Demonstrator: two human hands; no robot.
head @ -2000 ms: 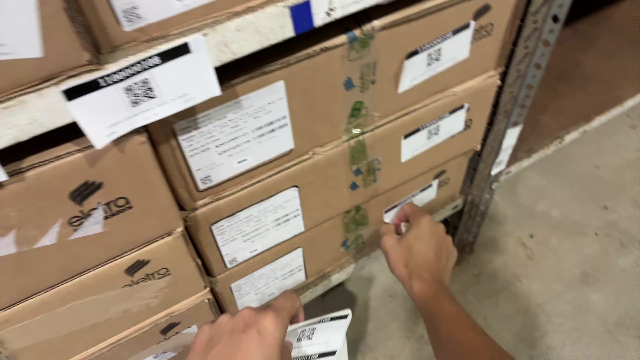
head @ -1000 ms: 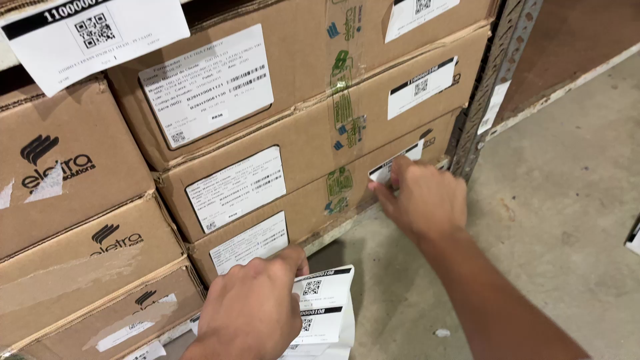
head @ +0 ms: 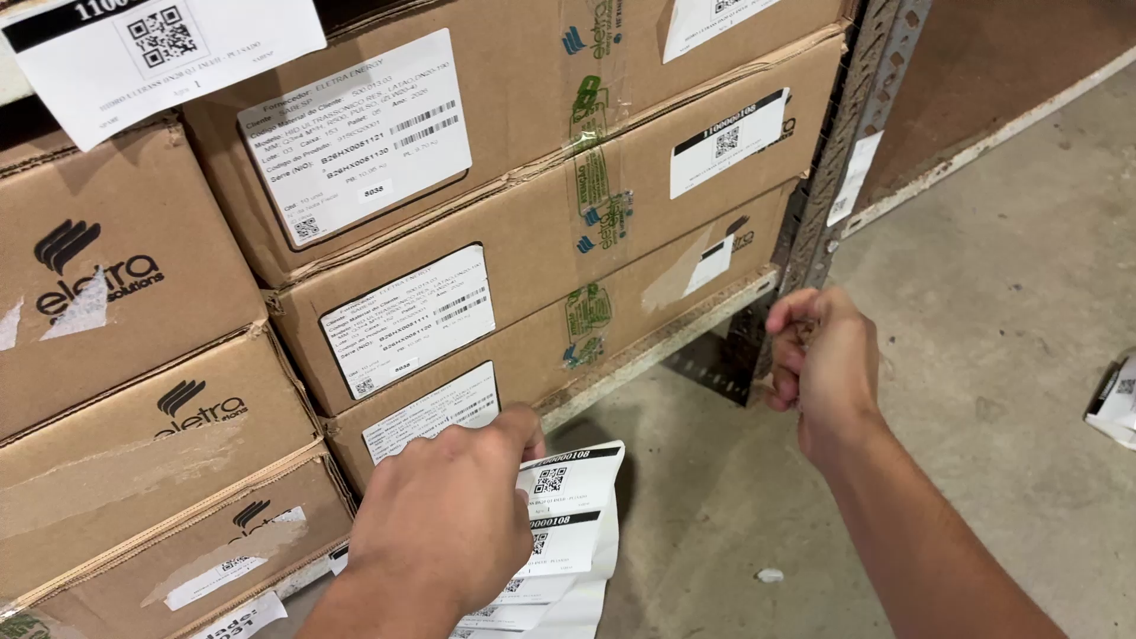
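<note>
My left hand (head: 448, 510), low in the centre, holds a sheaf of white printed labels (head: 568, 541) with black bands and square codes. My right hand (head: 825, 364) is off the boxes, to the right beside the rack's post, with its fingers curled; whether something small is between them I cannot tell. On the lowest cardboard box (head: 532, 355) a torn label remnant (head: 710, 266) remains, with a pale scraped strip beside it. The cardboard box above (head: 550, 222) bears a whole black-banded label (head: 729, 142). Larger white labels (head: 408, 328) are on the boxes' left parts.
More Eletra cardboard boxes (head: 115, 257) are stacked at left. A white label sheet (head: 160, 53) hangs from the shelf edge at upper left. The rusty perforated rack post (head: 834, 151) stands right of the boxes. Crumpled labels (head: 1120, 404) lie on the concrete floor (head: 976, 293) at right.
My right hand has moved from the lowest box's right-hand label out to the right. That label showed more white a second ago; now only a torn part shows. My left hand still holds the labels.
</note>
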